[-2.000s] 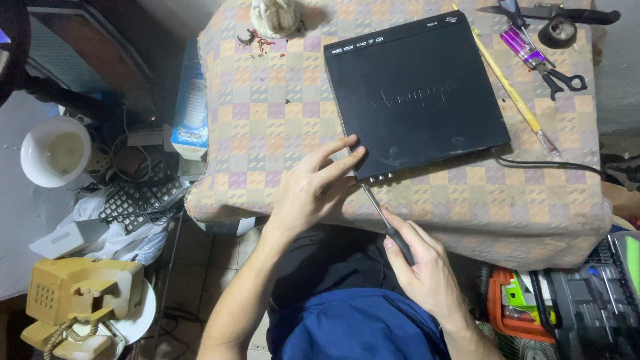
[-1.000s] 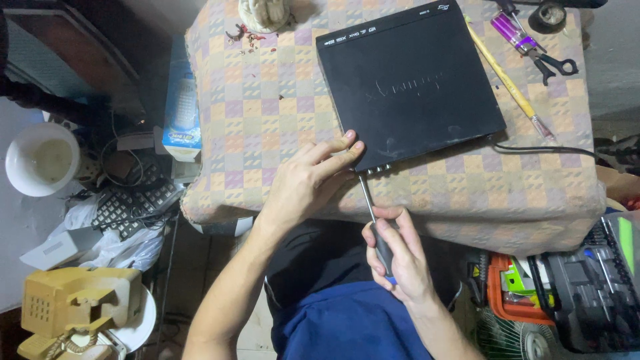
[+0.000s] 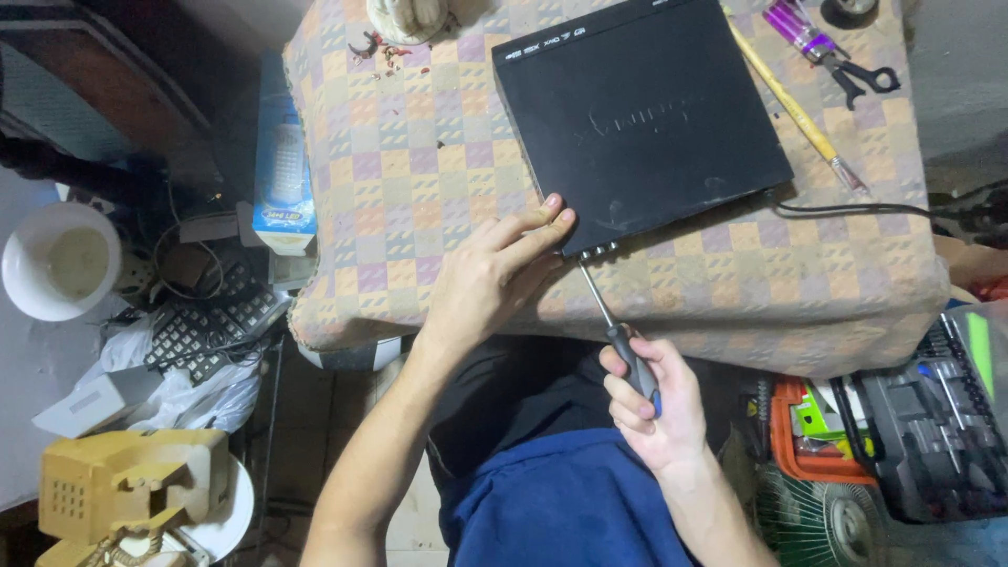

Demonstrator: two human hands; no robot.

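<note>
A flat black disc player (image 3: pixel 638 126) lies on the checked tablecloth (image 3: pixel 409 236), its edge with several metal jacks (image 3: pixel 600 251) facing me. My left hand (image 3: pixel 492 276) rests on the player's near left corner with its fingertips on the top; the thumb is mostly hidden. In my right hand (image 3: pixel 650 386) is a screwdriver (image 3: pixel 632 362) with a grey and blue handle. Its tip meets the player's near edge, beside the leftmost jack. From the near right corner a black cable (image 3: pixel 858 208) runs off to the right.
Right of the player lie a yellow-handled brush (image 3: pixel 795 114), black-handled scissors (image 3: pixel 862 79) and a purple tool (image 3: pixel 795 27). Below right stand an orange box (image 3: pixel 787 441) and an open tool case (image 3: pixel 906 449). A beige telephone (image 3: pixel 126 488), a keyboard (image 3: pixel 201 331) and a white bucket (image 3: pixel 63 260) are at left.
Two seconds ago the screwdriver slanted more, with my right fingers laid along it; now it stands steeper and my right hand is wrapped around the handle. My left hand stays at the player's corner.
</note>
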